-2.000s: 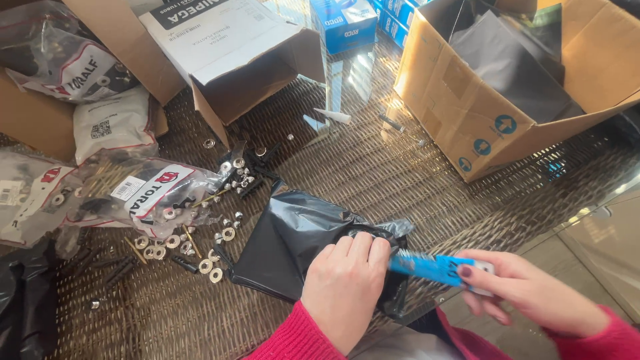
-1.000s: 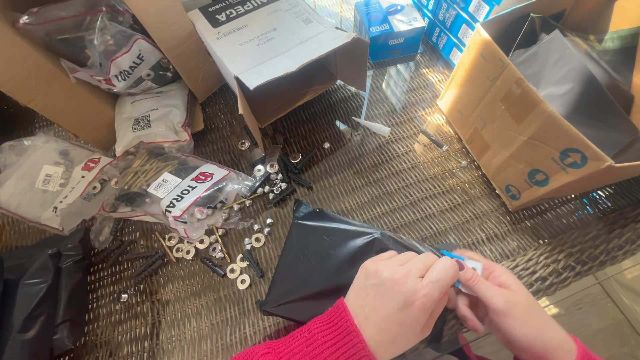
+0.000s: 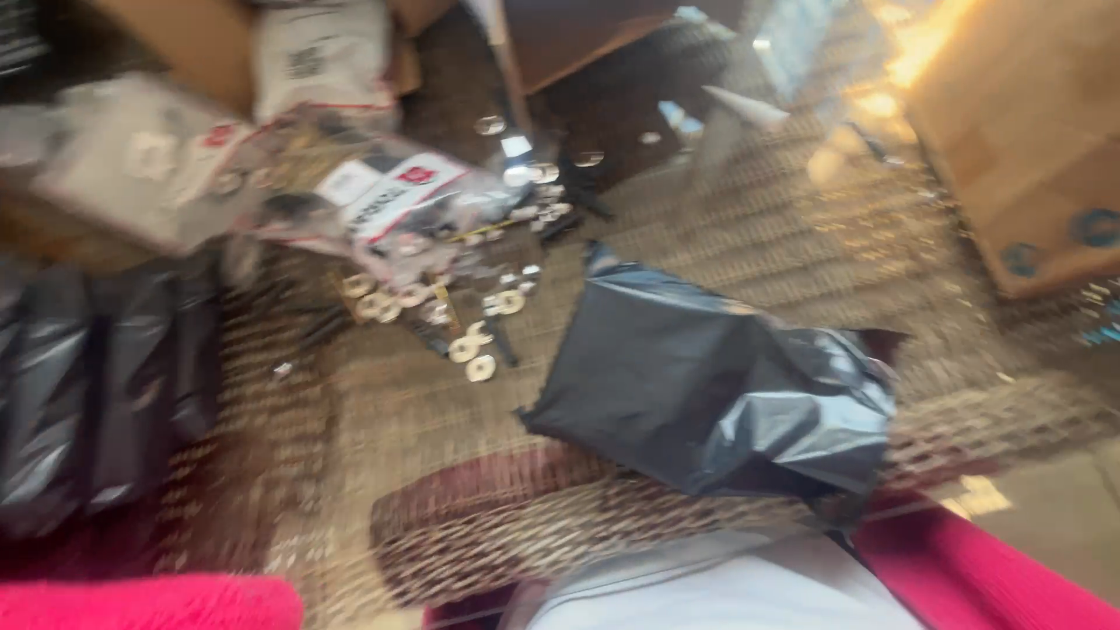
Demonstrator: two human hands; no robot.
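Neither of my hands shows. A pink sleeve (image 3: 149,602) enters at the bottom left, below several black plastic packets (image 3: 131,376). Another stretch of pink cloth (image 3: 989,560) lies at the bottom right, reaching up to the lower right corner of a black plastic bag (image 3: 656,376). That bag rests on the woven table near its front edge, its right end crumpled and shiny. Left of it are scattered washers (image 3: 480,367), dark screws or plugs, and small metal parts. Clear bags of hardware (image 3: 402,197) with red and white labels lie behind them. The view is blurred.
A cardboard box (image 3: 1032,149) stands at the right, and parts of other cardboard boxes (image 3: 577,39) show at the top. A white pointed nozzle (image 3: 745,107) lies at the upper middle. The woven table's edge (image 3: 525,534) curves along the front.
Both hands have left the black bag and gone out of sight, and the blue item held earlier no longer shows. The bag lies released on the table. The view has swung down and left.
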